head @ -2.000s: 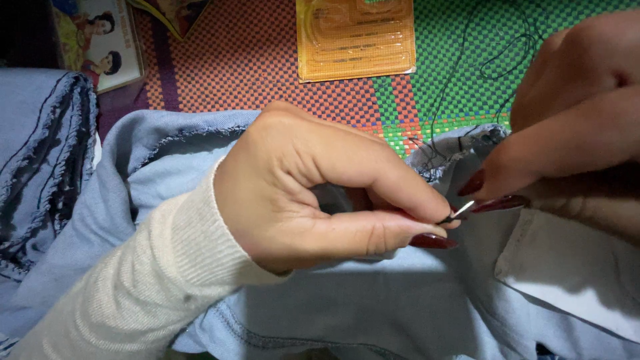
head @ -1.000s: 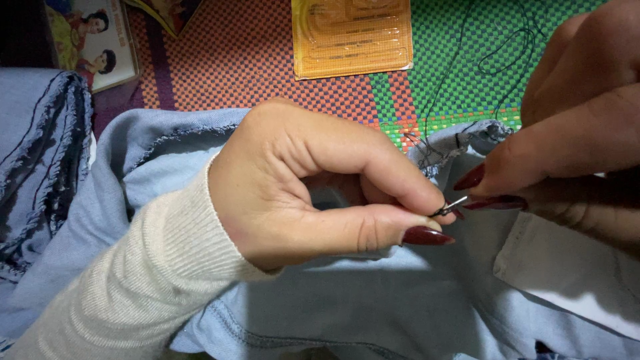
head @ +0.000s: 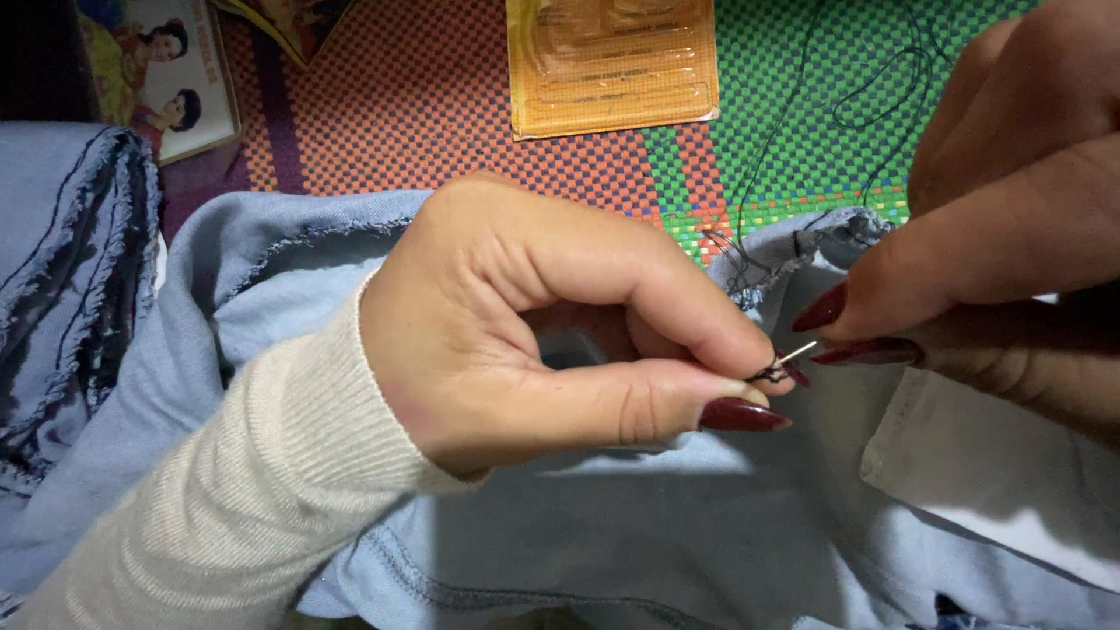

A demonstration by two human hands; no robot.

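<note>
My left hand, in a cream knitted cuff, pinches a sewing needle between thumb and forefinger, with dark thread bunched around it at the fingertips. One end of the needle points up and right toward my right hand, whose thumb and finger, with dark red nails, close near its tip; whether they grip it I cannot tell. Under both hands lies light blue denim fabric with frayed, stitched edges. Loose dark thread runs from the fabric's upper edge over the green part of the mat.
A woven plastic mat in orange and green lies beneath. On it rest an orange blister-type pack and, at the upper left, a picture card or case. Folded denim is at the left, a pale fabric piece at the right.
The bright needle end now shows longer between my fingertips than two seconds ago. Both hands stay in nearly the same place.
</note>
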